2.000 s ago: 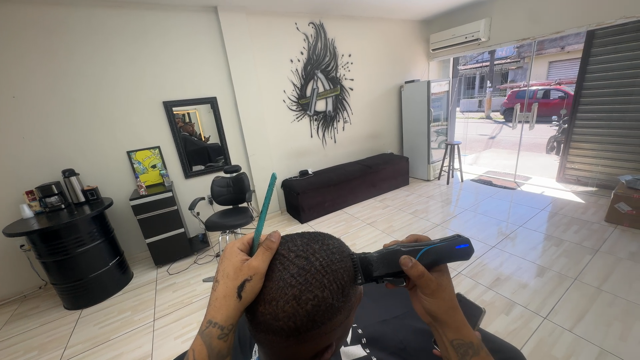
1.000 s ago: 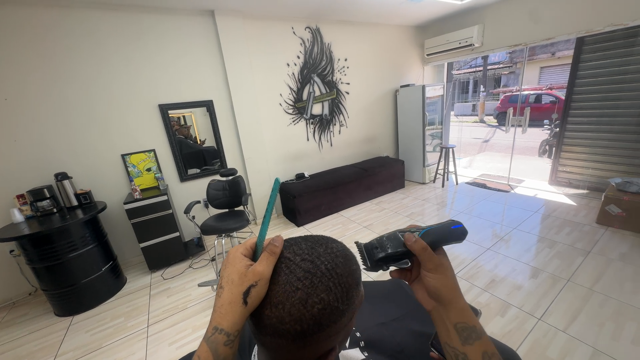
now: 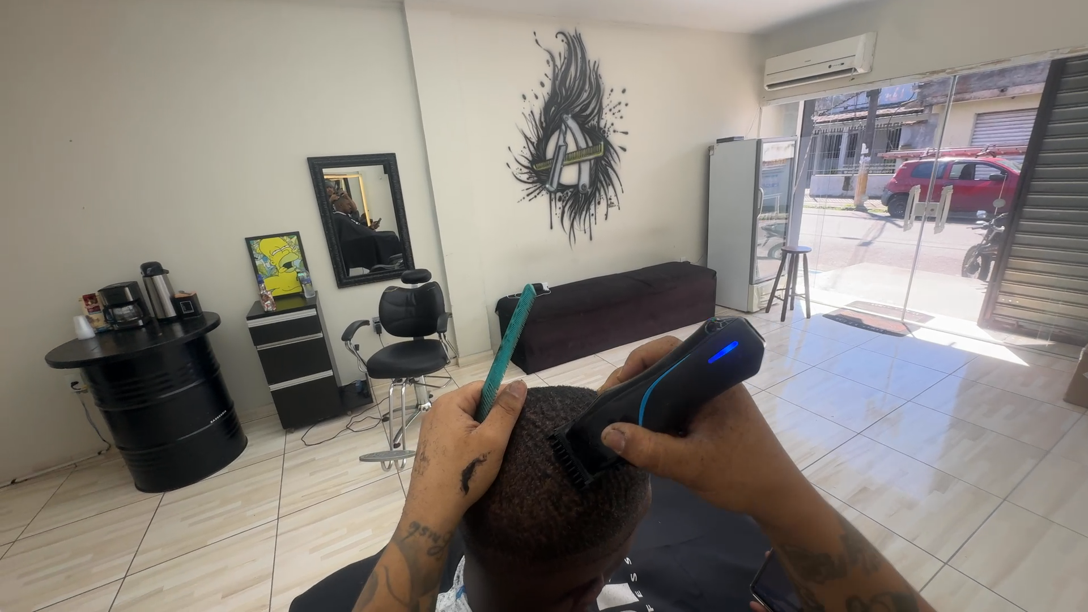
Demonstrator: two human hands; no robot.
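A seated person's head [image 3: 552,510] with short dark hair is at the bottom middle, above a black barber's cape [image 3: 705,544]. My left hand [image 3: 463,442] rests against the left side of the head and grips a teal comb [image 3: 510,348] that points up. Held in my right hand [image 3: 705,442] is a black cordless hair clipper [image 3: 671,382] with a lit blue light. Its toothed comb guard [image 3: 571,455] lies on the hair at the top of the head. Part of a phone [image 3: 773,582] shows at the bottom, under my right forearm.
A black barber chair [image 3: 412,331] stands beyond the head, beside a drawer cabinet [image 3: 297,365]. A black drum table [image 3: 178,408] bearing a coffee maker is at left. Behind are a long dark bench [image 3: 620,314], a glass-door fridge [image 3: 748,221] and a stool [image 3: 790,280].
The clipper was at the head's right side, then apart from it; now its guard is on top of the head. My left hand still holds the comb against the head.
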